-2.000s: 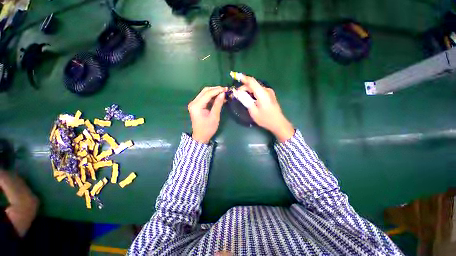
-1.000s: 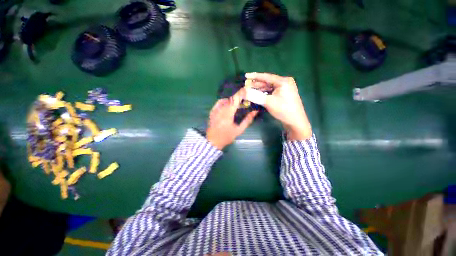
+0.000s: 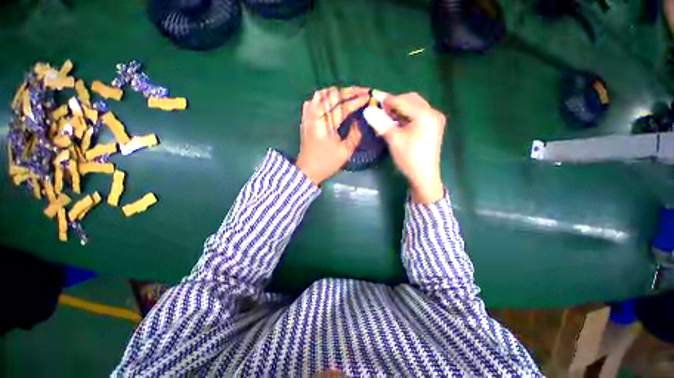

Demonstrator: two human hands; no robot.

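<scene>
A round black ribbed housing (image 3: 365, 153) stands on the green surface in front of me, partly hidden under both hands. My left hand (image 3: 325, 133) lies over its left side with the fingers bent across it. My right hand (image 3: 417, 136) is at its upper right, thumb and forefinger closed together, with white sleeves on fingers. A small yellowish piece shows at the right fingertips; I cannot tell clearly what it is. The pile of yellow strips (image 3: 100, 150) mixed with silver-purple parts (image 3: 137, 77) lies at the left.
More black housings lie along the far side, at the upper left (image 3: 196, 22), upper right (image 3: 467, 26) and right (image 3: 584, 100). A pale metal arm (image 3: 598, 148) reaches in from the right. A thin yellow sliver (image 3: 417, 52) lies beyond my hands. Cardboard (image 3: 591, 336) stands below at right.
Both hands stay together at the housing; the left hand has shifted from below it to its left side. The pile has moved left and up in view, and the far housings have shifted in view.
</scene>
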